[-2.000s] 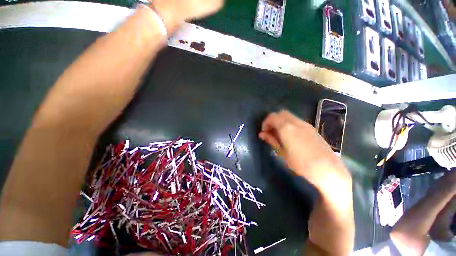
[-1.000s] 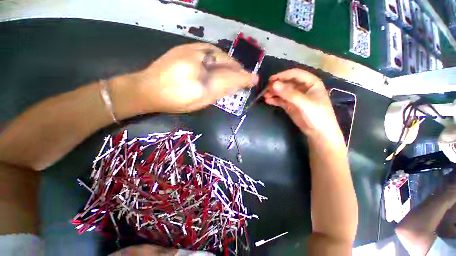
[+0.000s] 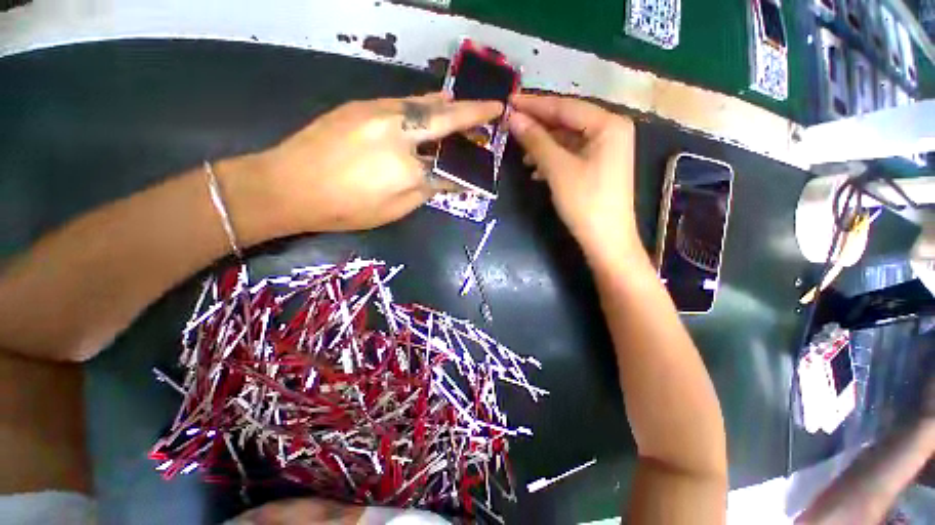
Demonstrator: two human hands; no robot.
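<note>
A narrow keypad phone assembly (image 3: 482, 77) lies on the dark tabletop against the white rail, its red-edged top pointing away from me. A small dark LCD module (image 3: 465, 164) with a pale edge lies tilted over its lower half. My left hand (image 3: 349, 164) holds the phone and the module with spread fingers. My right hand (image 3: 579, 154) pinches at the phone's right edge near the screen; whether a strip is between its fingertips cannot be seen. A large loose pile of thin red and white strips (image 3: 338, 390) lies nearer me.
A few single strips (image 3: 477, 256) lie between pile and phone, another (image 3: 561, 476) at the pile's right. A smartphone (image 3: 697, 231) lies right. Phone units (image 3: 767, 51) sit on the green belt (image 3: 554, 15). Another person's arm (image 3: 882, 472) shows at right, near a whitish phone (image 3: 826, 381).
My left hand has spread its fingers on the phone, and the module now shows tilted over it. My right hand has moved from beside the phone to its edge. Belt units have shifted right.
</note>
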